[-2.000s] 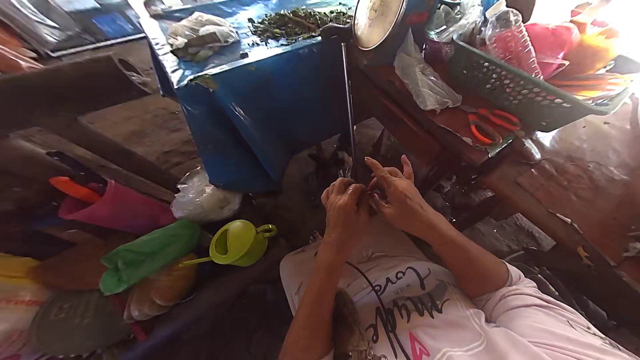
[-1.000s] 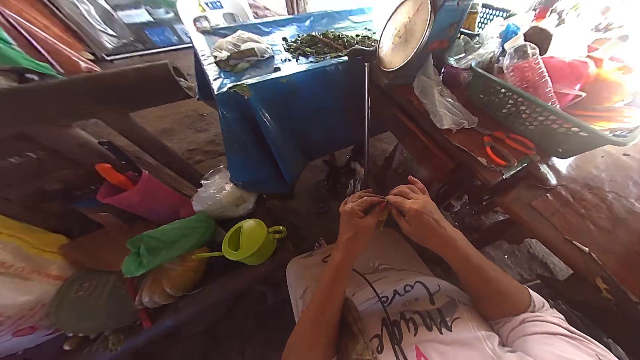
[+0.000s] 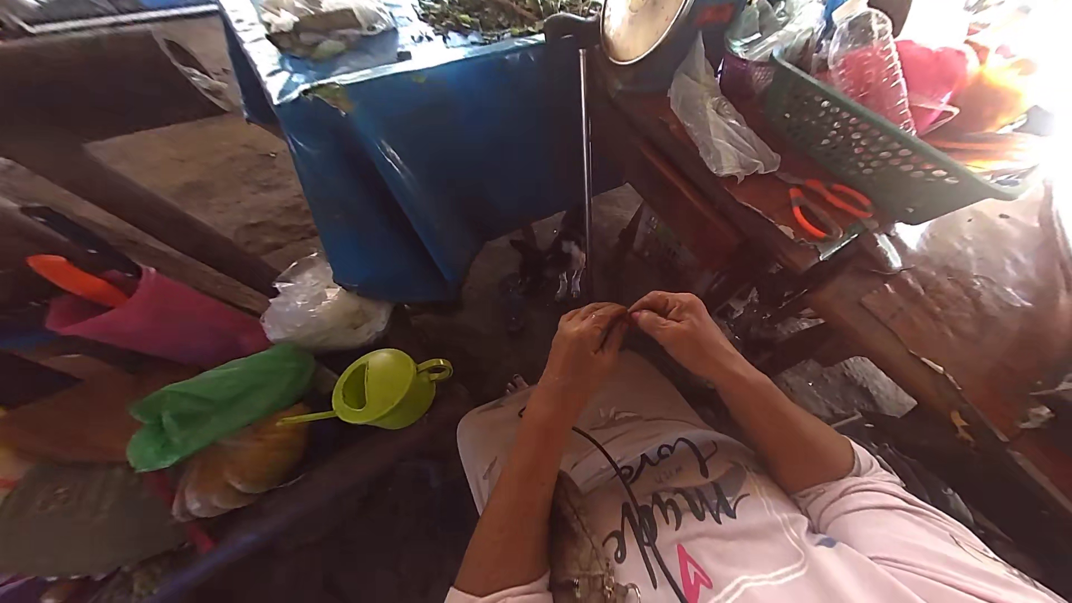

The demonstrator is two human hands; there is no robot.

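Near the middle of the head view, above my lap, my left hand [image 3: 586,347] and my right hand [image 3: 682,331] meet at the fingertips. The fingers of both are bent, pinching at one spot. Something small and dark shows between the left fingers, too small and blurred to name. Whether the right fingertips also grip it cannot be told. Below the hands lies the pale pink printed shirt [image 3: 754,511]. A thin metal rod [image 3: 585,167] stands just beyond the hands.
A blue-covered table [image 3: 435,167] with leafy greens [image 3: 502,15] is ahead. Lime watering can [image 3: 389,389], green plastic bag [image 3: 222,402] and pink container [image 3: 167,322] are at left. At right are orange-handled scissors [image 3: 829,205], a green basket [image 3: 879,155] and a round-faced scale [image 3: 643,25].
Two seconds ago my right fingers were spread upward; now they are bent in, with the fingertips meeting those of my left hand.
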